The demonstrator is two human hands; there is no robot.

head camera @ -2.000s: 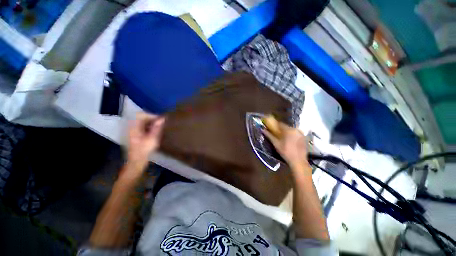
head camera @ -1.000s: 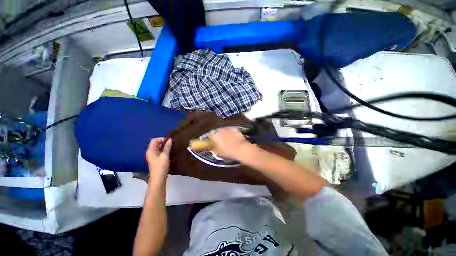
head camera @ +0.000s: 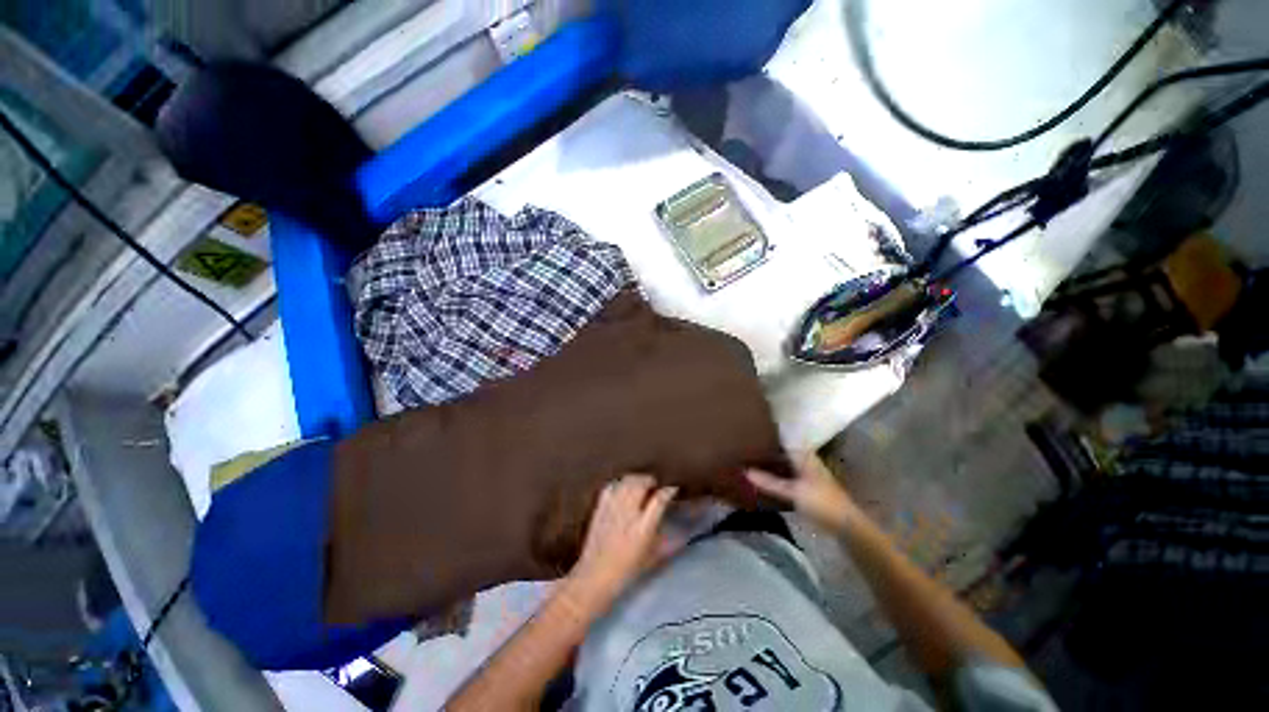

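The brown section of the garment point(head camera: 473, 480) lies over the blue padded board point(head camera: 258, 556), whose rounded left end shows. The plaid part point(head camera: 480, 299) is bunched behind it. My left hand point(head camera: 626, 526) is at the near edge of the brown cloth, fingers curled on it. My right hand point(head camera: 796, 490) holds the brown cloth's near right corner between thumb and fingers. The steam iron point(head camera: 859, 327) sits on the rest at the table's right edge, out of both hands.
A metal tray point(head camera: 713, 232) lies on the white table behind the cloth. A blue support arm point(head camera: 313, 334) stands behind the board. Black hoses point(head camera: 1030, 209) run right from the iron. A dark phone-like object point(head camera: 369, 679) is at the front left.
The iron has gone from my right hand to the rest on the right. Both hands are now at the cloth's near right side. The brown cloth reaches farther left over the board. The view has turned.
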